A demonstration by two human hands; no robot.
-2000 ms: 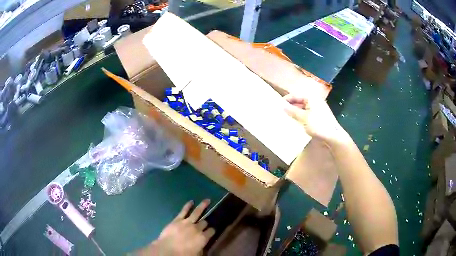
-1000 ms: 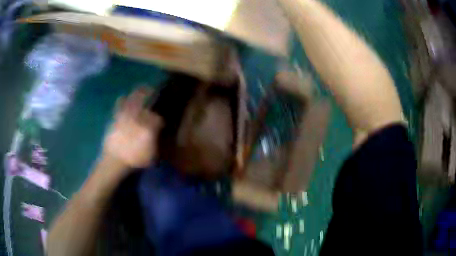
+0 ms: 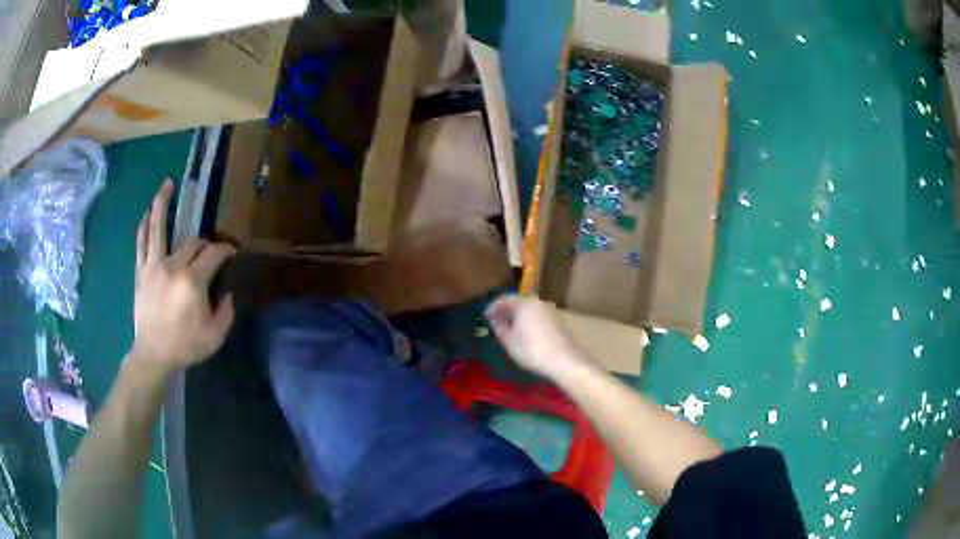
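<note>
My left hand rests with fingers spread at the edge of the green bench and holds nothing. My right hand is low beside the near left corner of an open cardboard box; its fingers are curled, and whether they hold anything cannot be told. That box holds a heap of small green and silver pieces, apparently circuit boards. Another open cardboard box, right of the bench edge, has several blue cylinders inside, partly in shadow.
A larger box with blue batteries stands at upper left. A clear plastic bag and a cut-off pink fan lie on the bench. My legs and a red stool-like frame are below. Small white scraps dot the green floor.
The view has swung down and right to the floor boxes. My right hand has let go of the large box's white flap and come down beside the circuit board box.
</note>
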